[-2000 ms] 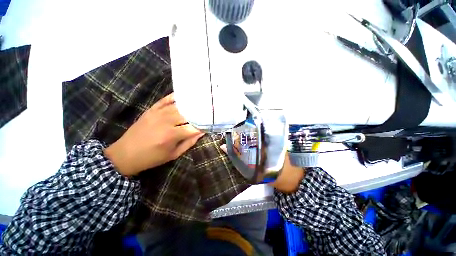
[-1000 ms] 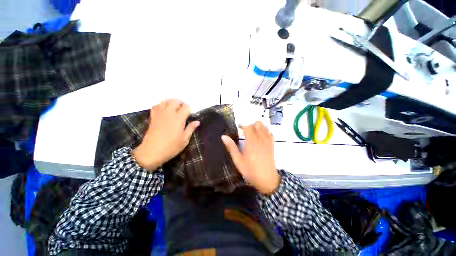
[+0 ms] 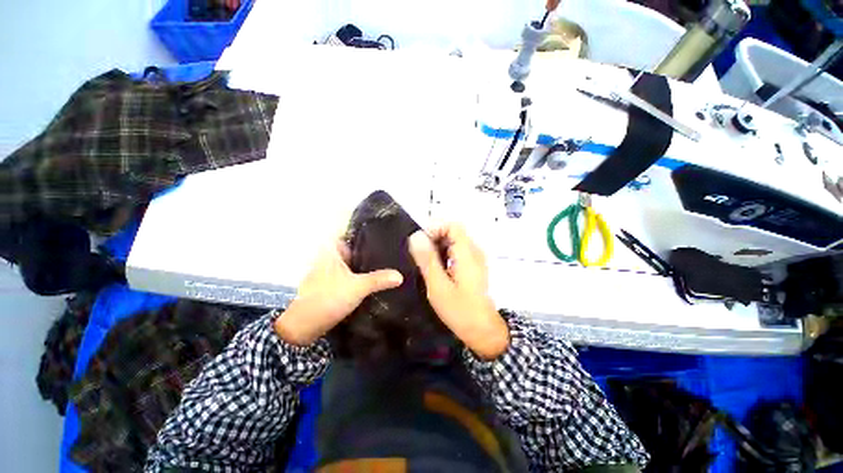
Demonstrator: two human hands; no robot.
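Observation:
A dark plaid panel with a plain dark piece on it [image 3: 384, 242] hangs over the table's front edge towards my lap, its top end narrowed to a rounded point. My left hand [image 3: 335, 288] holds its left side, thumb lying on the dark cloth. My right hand [image 3: 455, 282] pinches its right edge between thumb and bent fingers. The sewing machine's presser foot area [image 3: 494, 183] is behind and right of the cloth, apart from it. The cloth below my hands is dark and its folds are hard to tell.
Green and yellow scissors [image 3: 580, 235] lie right of my hands, with a slim black tool [image 3: 644, 251] and a flat black item [image 3: 721, 275] beyond. A plaid pile [image 3: 120, 148] covers the left table end. Blue crates hold dark pieces below. A blue crate [image 3: 196, 35] stands back left.
The cloth has come away from the needle area towards me and is gathered narrower. Both hands have closed in on it. The view has pulled back, showing more of the table and machine.

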